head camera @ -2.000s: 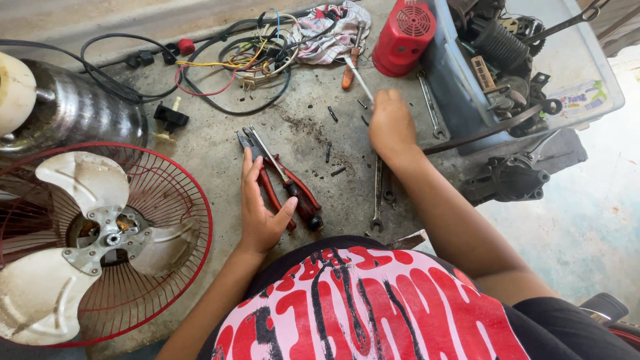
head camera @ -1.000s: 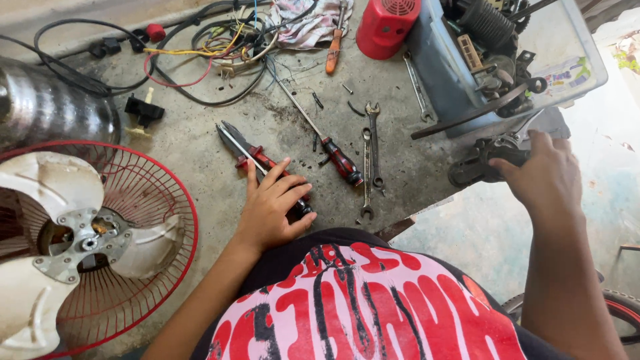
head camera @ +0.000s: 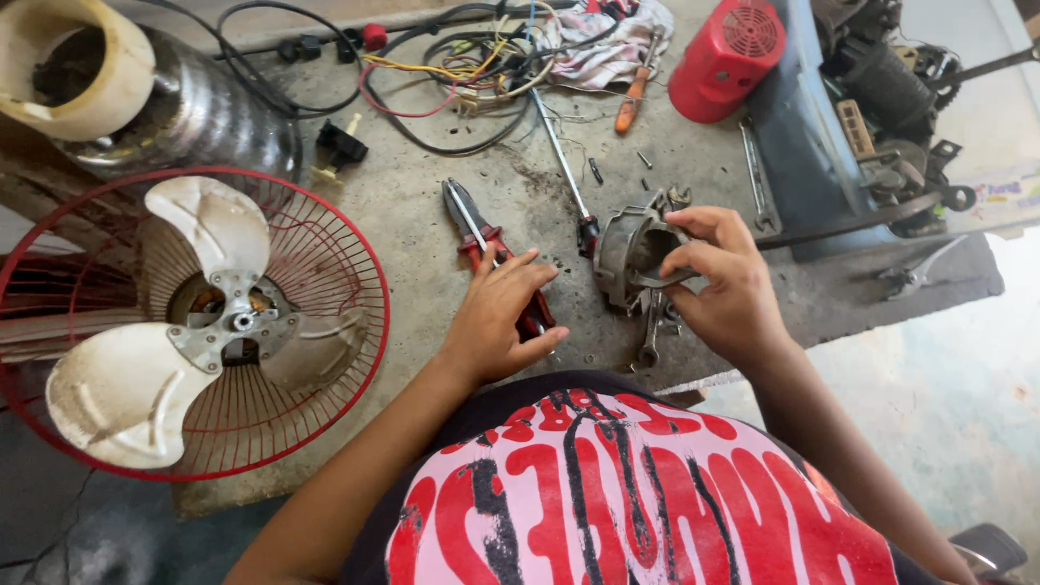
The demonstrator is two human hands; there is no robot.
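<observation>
My right hand grips the rim of a grey metal motor housing, which is over the concrete bench among the tools. Beneath and beside the housing are wrenches, partly covered by it. Left of it lies a long screwdriver with a dark red handle. My left hand rests, fingers spread, over the red handles of pliers and a second screwdriver lying along them; whether it grips them is not clear.
A fan with a red wire guard and metal blades stands at left, beside a ribbed metal drum. Tangled wires, a rag, an orange-handled screwdriver and a red housing lie behind. A blue bin of parts is at right.
My right hand lets go of the long screwdriver, reaches to the dark metal part at the bench's right edge, and is now back near the middle with the grey housing. My left hand stays by the pliers.
</observation>
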